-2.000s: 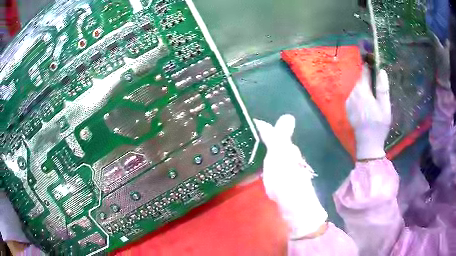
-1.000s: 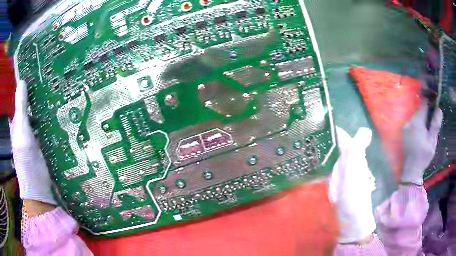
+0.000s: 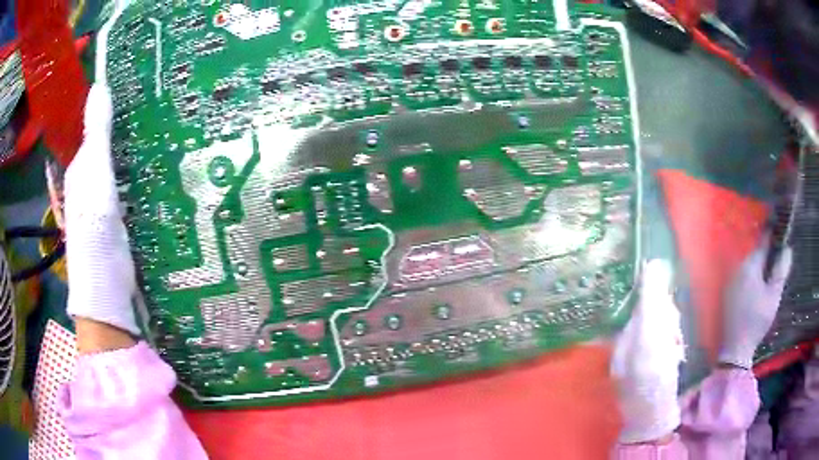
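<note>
A large green circuit board (image 3: 431,198) fills the middle of the view, solder side facing me, with silvery traces and a white border. It is raised in front of a red pad (image 3: 404,422). My left hand (image 3: 101,234), in a white glove with a pink sleeve, grips the board's left edge. My right hand (image 3: 648,359), also white-gloved, holds the board's lower right edge. The fingers behind the board are hidden on both sides.
Another person's gloved hand (image 3: 754,305) at the right holds a second board (image 3: 804,243) above another red pad (image 3: 714,234). A white sheet with small red marks (image 3: 52,395) lies lower left. A red-wrapped post (image 3: 52,90) stands upper left. The green mat (image 3: 700,108) shows behind.
The board has moved right and turned more level and square to the view. My left hand, mostly out of the picture two seconds ago, now shows fully. The neighbour's hand appears farther right and lower.
</note>
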